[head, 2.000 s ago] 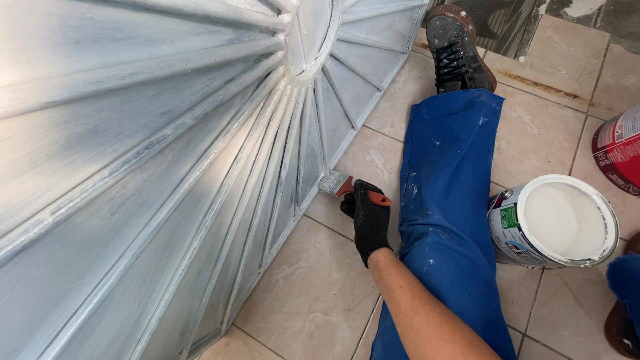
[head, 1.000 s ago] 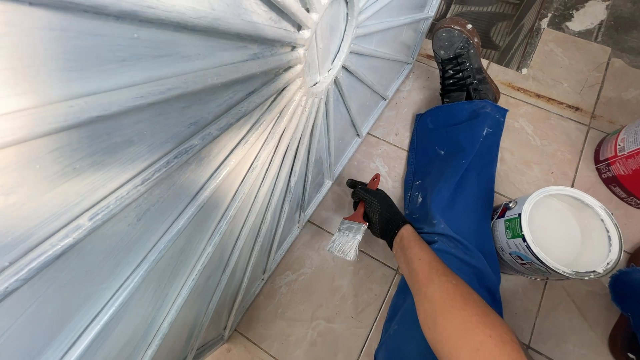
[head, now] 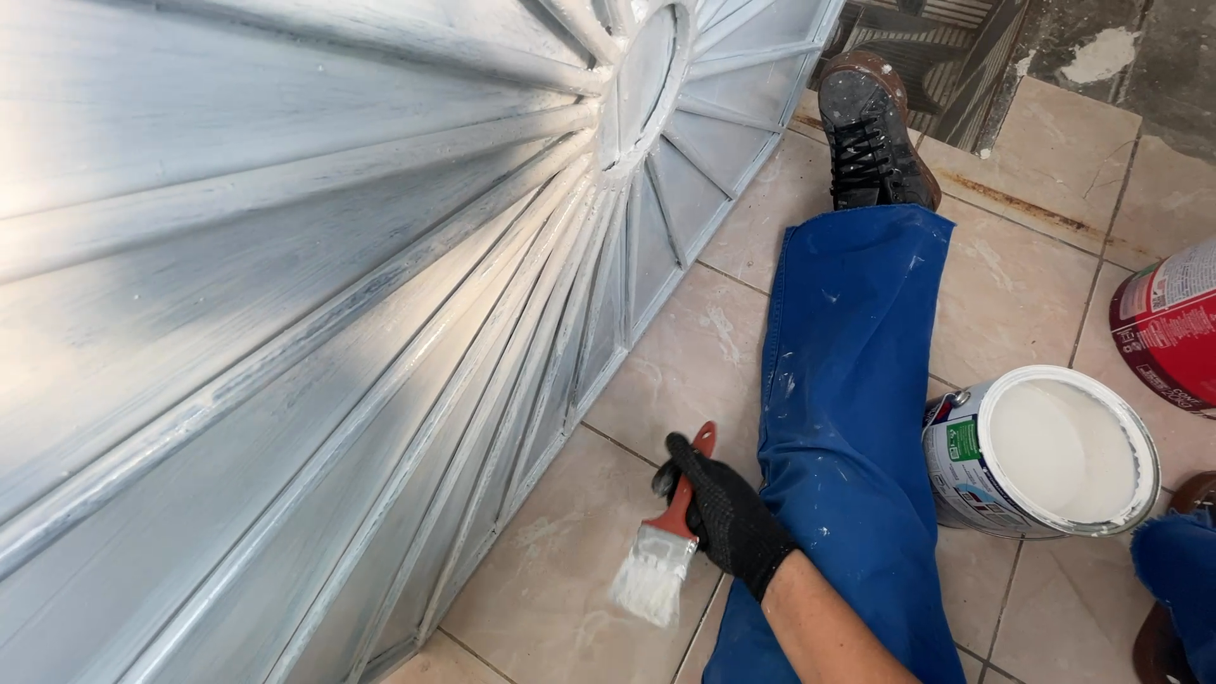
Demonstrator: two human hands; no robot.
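Note:
My right hand (head: 731, 518), in a black glove, grips the red handle of a flat paintbrush (head: 665, 560). White paint coats its bristles, which point down and left above the floor tiles, apart from the metal panel. My left hand is out of view. A large metal panel (head: 285, 294) with raised bars fanning out from an oval centre fills the left side; whitish paint streaks it. To the right of my hand, beyond the blue trouser leg, stands an open paint can (head: 1059, 451) holding white paint.
My outstretched leg in blue trousers (head: 855, 380) and a paint-spotted dark shoe (head: 864, 138) lie between panel and can. A red container (head: 1173, 323) stands at the right edge. Part of another blue trouser leg (head: 1178, 579) shows at lower right. Beige tiles (head: 1016, 275) cover the floor.
My right hand has drawn back from the panel's lower edge with the brush. The bristles, which pointed towards the panel two seconds ago, now point down and left.

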